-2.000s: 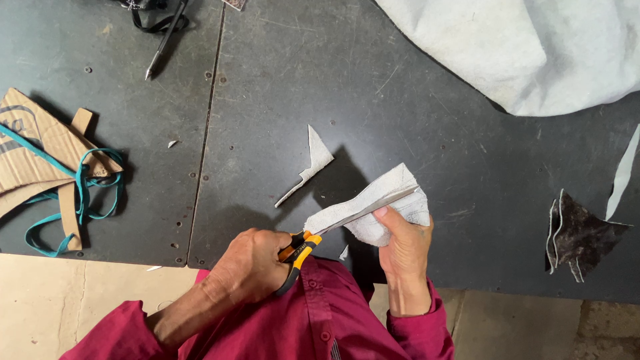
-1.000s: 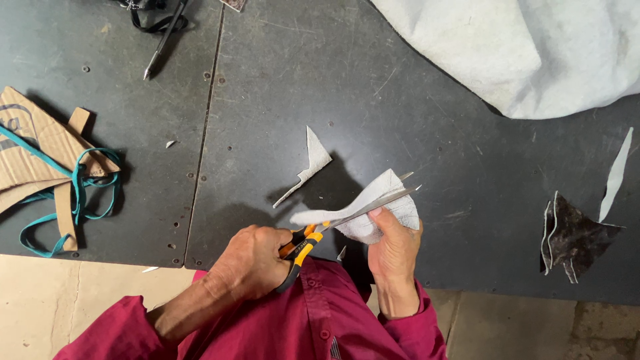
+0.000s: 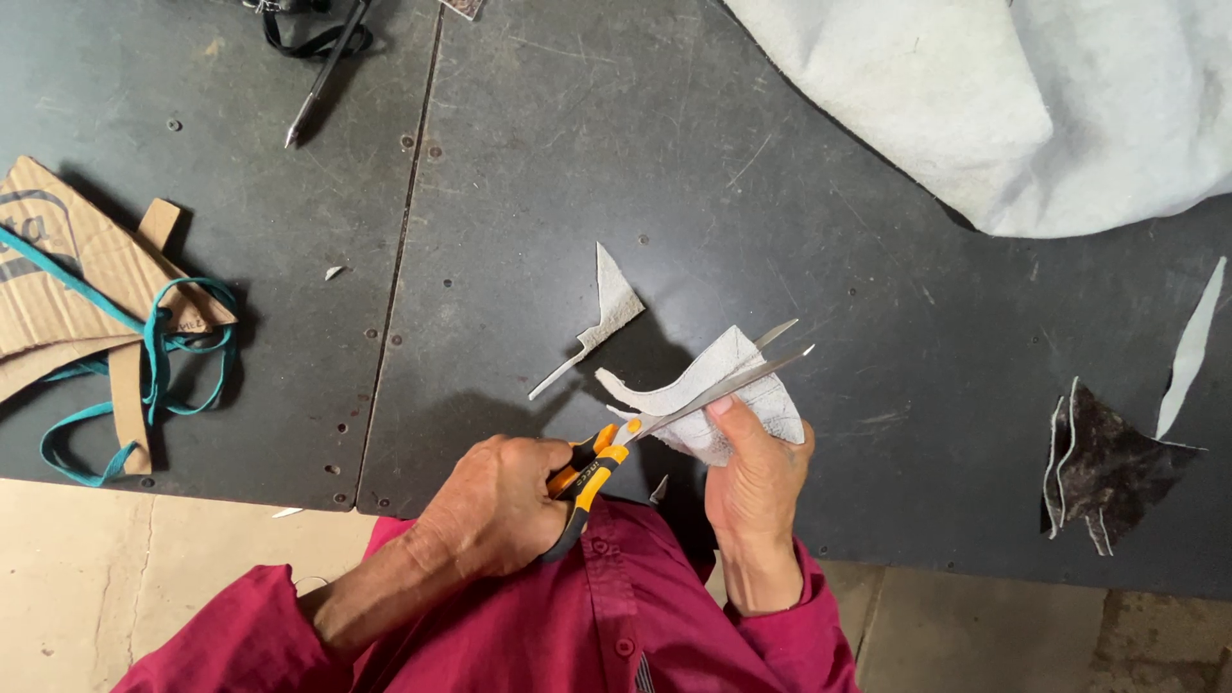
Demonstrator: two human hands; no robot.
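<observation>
My left hand [image 3: 500,505] is closed around the yellow-and-black handles of a pair of scissors [image 3: 681,409]. Their long metal blades reach to the right across a pale piece of leather [image 3: 710,371], with the tips past its far edge. A curved strip of that piece sticks out to the left above the pivot. My right hand [image 3: 760,472] pinches the same piece from the right, thumb on top beside the blades; the fingers beneath are hidden. Just beyond the scissors, a jagged pale offcut [image 3: 614,306] lies on the dark tabletop [image 3: 539,164].
Cardboard pieces [image 3: 77,279] with a teal cord [image 3: 154,356] lie at the left. A pen [image 3: 327,72] is at the upper left. A large white hide [image 3: 962,106] covers the upper right. Dark scraps [image 3: 1116,462] and a narrow pale strip [image 3: 1192,346] are at the right.
The cut in the pale leather has lengthened, and a strip now curls away from the rest above the scissors. Both hands keep their hold near the same place.
</observation>
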